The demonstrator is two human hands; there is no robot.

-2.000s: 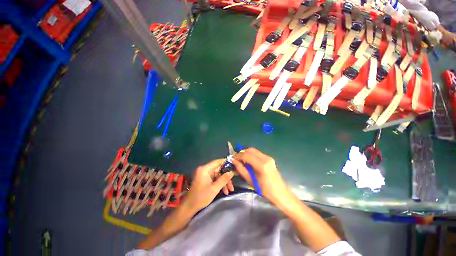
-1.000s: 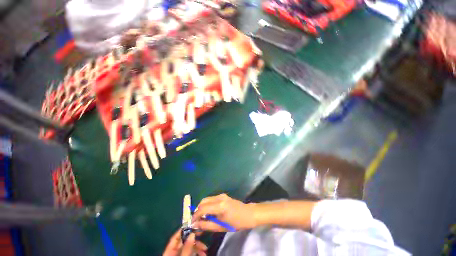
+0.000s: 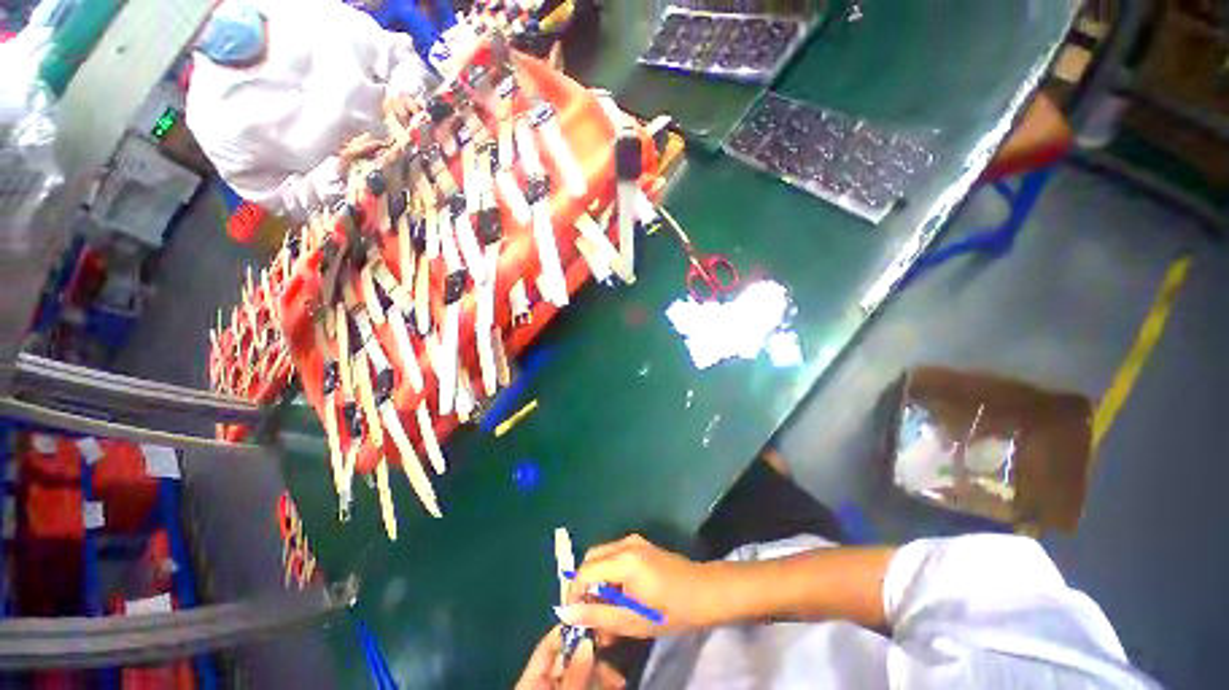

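Observation:
My left hand (image 3: 572, 663), cut off by the bottom edge, holds a wristwatch (image 3: 572, 634) by its case. A pale strap end (image 3: 563, 550) sticks up past my fingers. My right hand (image 3: 639, 588) is at the watch from the right, with a slim blue pen-like tool (image 3: 631, 605) in its fingers. The fingertips hide the tool's tip and part of the watch. A red-orange watch tray (image 3: 550, 313) lies beyond my hands, with many pale-strapped watches across it.
Red-handled scissors (image 3: 713, 276) lie beside crumpled white tissue (image 3: 735, 324). A blue disc (image 3: 527, 475) and a yellow stick (image 3: 516, 418) lie before the tray. Dark parts trays (image 3: 833, 155) are at the back right. A cardboard box (image 3: 993, 449) is beside the bench. A masked person (image 3: 303, 101) is across it.
The view has swung to the right, so the tray and my hands sit elsewhere in the picture. My hands still hold the watch and the blue tool.

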